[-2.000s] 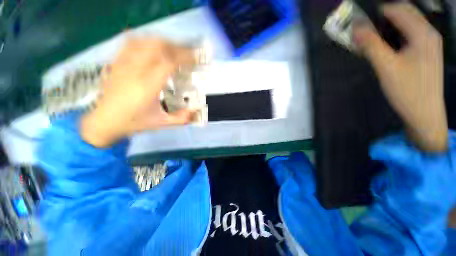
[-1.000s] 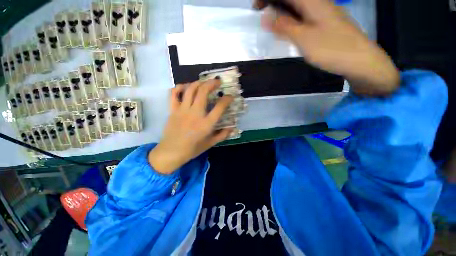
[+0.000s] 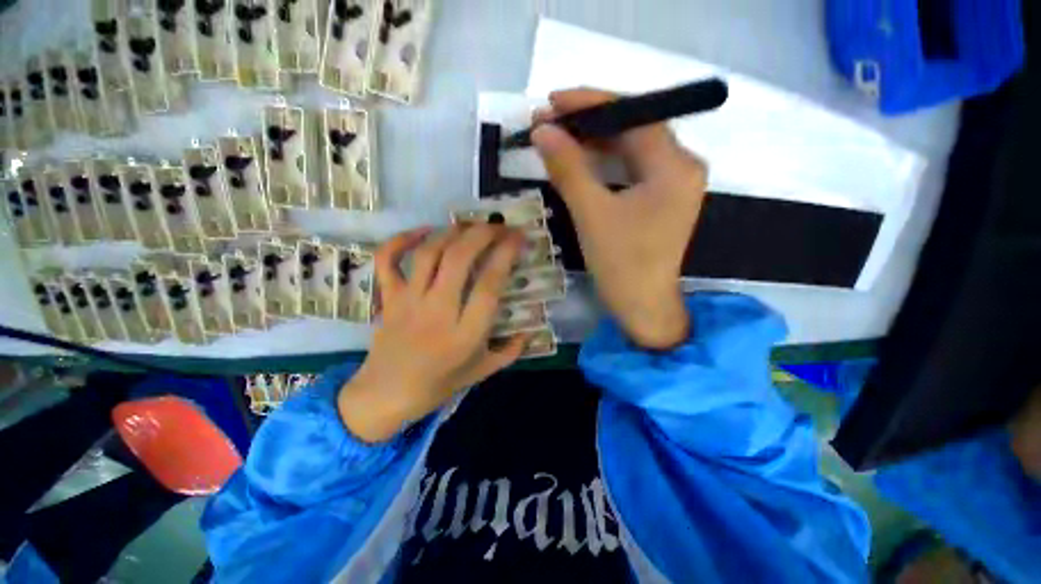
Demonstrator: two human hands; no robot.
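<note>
My left hand (image 3: 440, 314) lies spread over a stepped stack of beige housings (image 3: 534, 274) at the bench's front edge, fingers on top of them. My right hand (image 3: 634, 194) holds black tweezers (image 3: 656, 111), their tips at the left end of a black adhesive sheet (image 3: 782, 240). The sheet lies on white backing, and a glossy white liner (image 3: 753, 131) covers part of it. My right hand hides the sheet's middle. Whether the tips hold a piece cannot be told.
Rows of housings with black fittings (image 3: 206, 188) stand on the pale bench at left. A blue parts bin (image 3: 890, 69) is at upper right, a black tray (image 3: 982, 251) at right. An orange-red rounded object (image 3: 177, 445) is at lower left. A blue sleeve (image 3: 970, 496) shows at lower right.
My right hand has moved down and left, bringing the tweezers to the black sheet's left end. My left hand stays on the housings. The view has shifted, with more of the blue bin showing.
</note>
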